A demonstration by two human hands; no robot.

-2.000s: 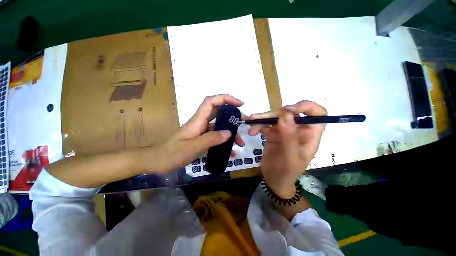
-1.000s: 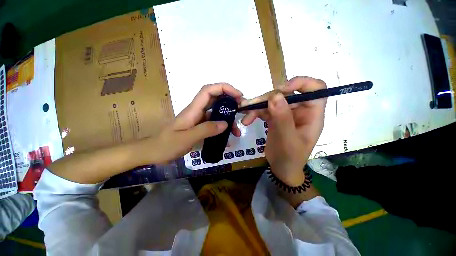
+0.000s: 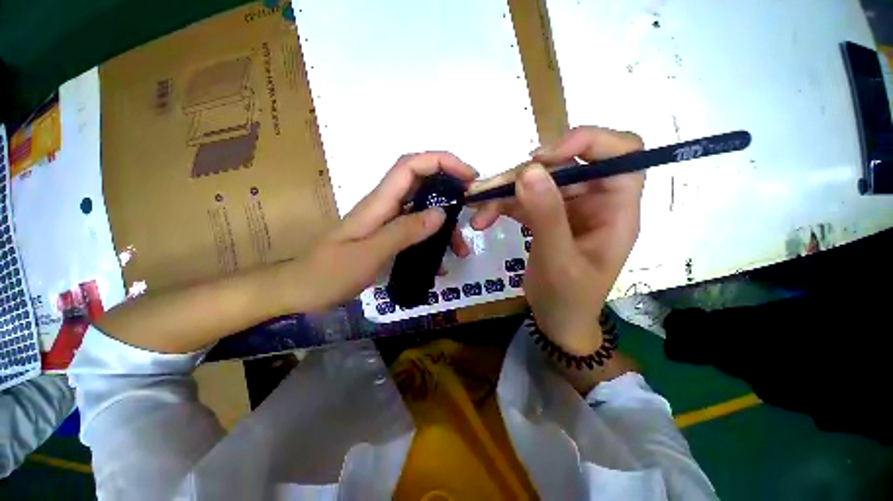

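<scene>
My left hand (image 3: 397,220) holds a black device housing (image 3: 421,259) upright-tilted over the sticker sheet, its end face towards me. Pale digit-like marks show on that end face. My right hand (image 3: 578,220) holds black tweezers (image 3: 627,164) like a pen, their tip at the right edge of the end face. Whether the tip touches, or holds a sticker, I cannot tell. The white sticker sheet (image 3: 416,88) lies under my hands, mostly bare, with dark display stickers (image 3: 472,290) along its near edge, partly hidden by the device and my right hand.
A cardboard mat (image 3: 147,196) with printed drawings lies left of the sheet. A white board (image 3: 725,78) is at right, with a flat black rectangle (image 3: 870,117) on it. A full sticker sheet (image 3: 18,294) and a printed carton panel (image 3: 73,294) are at far left.
The view has shifted over the bench. The tweezers have tilted, with their rear end higher. Both hands keep their holds, and the tip stays near the device's end face.
</scene>
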